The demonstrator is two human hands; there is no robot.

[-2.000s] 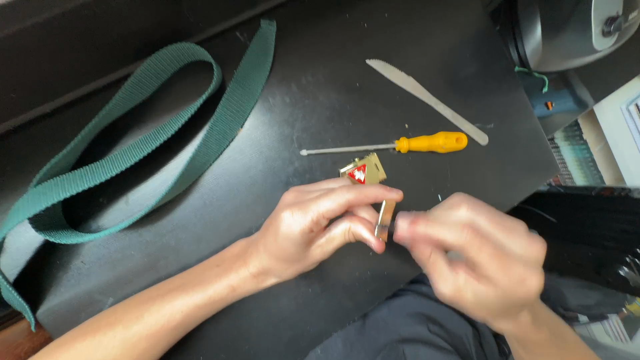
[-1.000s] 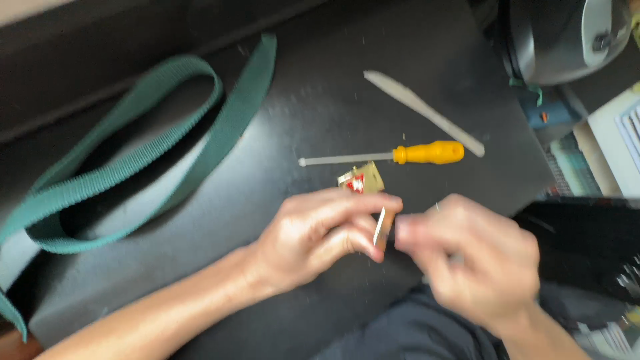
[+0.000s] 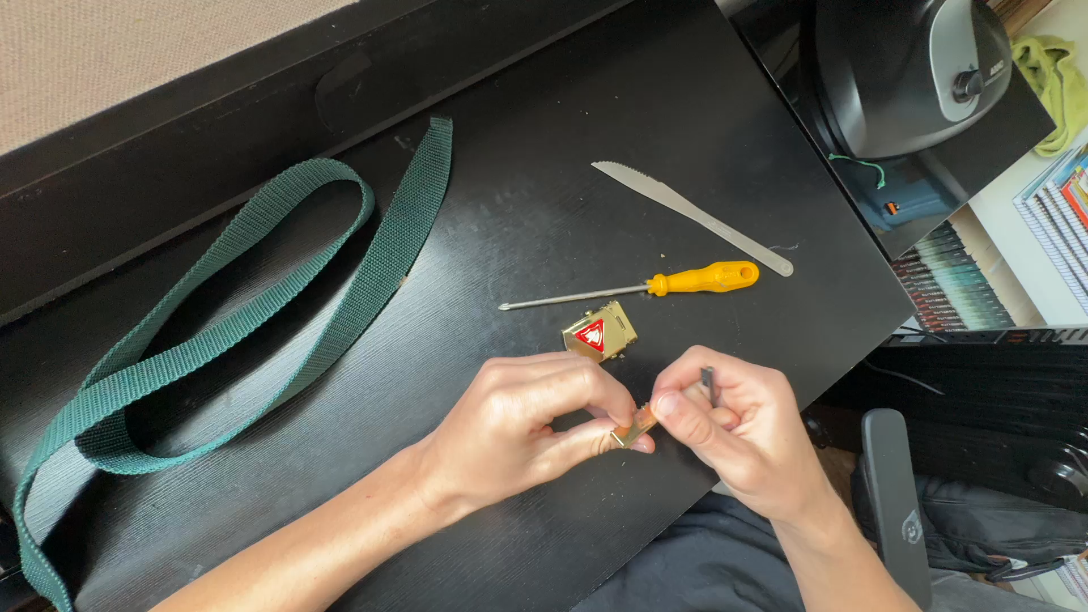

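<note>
My left hand (image 3: 544,416) pinches a small brass-coloured metal piece (image 3: 631,429) between thumb and fingers. My right hand (image 3: 735,425) touches the upper end of that piece with thumb and forefinger; a small dark metal part (image 3: 708,385) shows among its curled fingers. Just above my left hand lies a brass belt buckle (image 3: 600,331) with a red emblem. Beyond it is a Phillips screwdriver (image 3: 701,279) with a yellow handle, its tip pointing left. A serrated metal knife (image 3: 693,215) lies farther back. Green webbing (image 3: 331,306) lies looped at the left.
The black table (image 3: 527,212) has a raised ledge along its back. A black and grey appliance (image 3: 926,76) stands at the upper right. Beyond the right edge are books (image 3: 960,280), spiral notebooks (image 3: 1062,212), a green cloth (image 3: 1050,85) and a chair armrest (image 3: 891,501).
My right hand's fingers have closed in on the brass piece, where a gap showed one second ago. The piece has tilted in my left hand. Buckle, screwdriver and knife lie as before.
</note>
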